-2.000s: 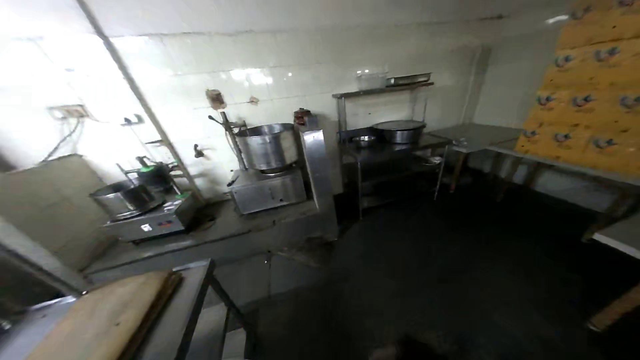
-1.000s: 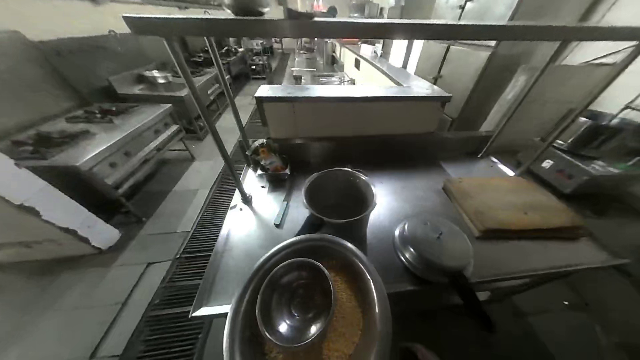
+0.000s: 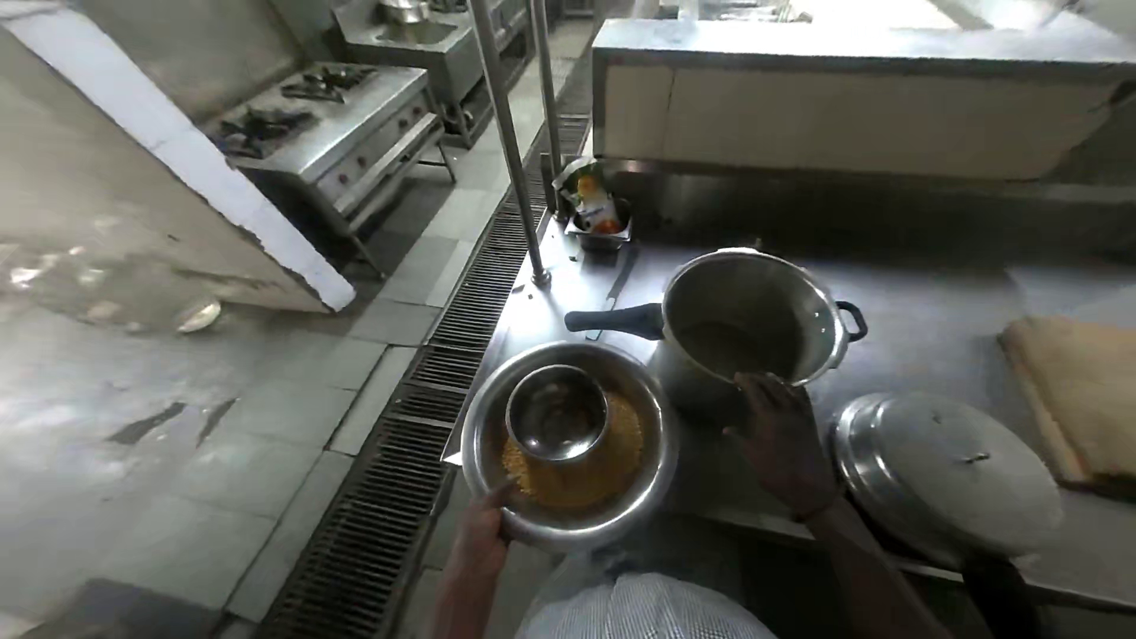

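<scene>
My left hand point(image 3: 490, 525) grips the near left rim of a wide steel basin point(image 3: 658, 470). Inside the basin a small steel bowl point(image 3: 557, 414) rests on yellowish-orange grains point(image 3: 621, 444), possibly lentils. My right hand point(image 3: 781, 439) is at the near rim of a deep pressure cooker pot point(image 3: 754, 311), fingers spread over the edge; whether it grips the rim is not clear. The pot has no lid on and its black long handle points left. To the right of my right hand lies a round pressure cooker lid point(image 3: 950, 475) with a black handle.
A knife point(image 3: 621, 280) lies behind the pot's handle on the steel table point(image 3: 941, 311). A small steel container point(image 3: 600, 236) holding a packet stands by the shelf post point(image 3: 510, 133). Wooden boards point(image 3: 1078, 390) lie at the right. A floor drain grate point(image 3: 399, 461) and gas stove point(image 3: 337, 133) are left.
The view has swung from a wall with stoves to the steel table, and is now nearer. Both hands now show, the left at the basin and the right at the pot.
</scene>
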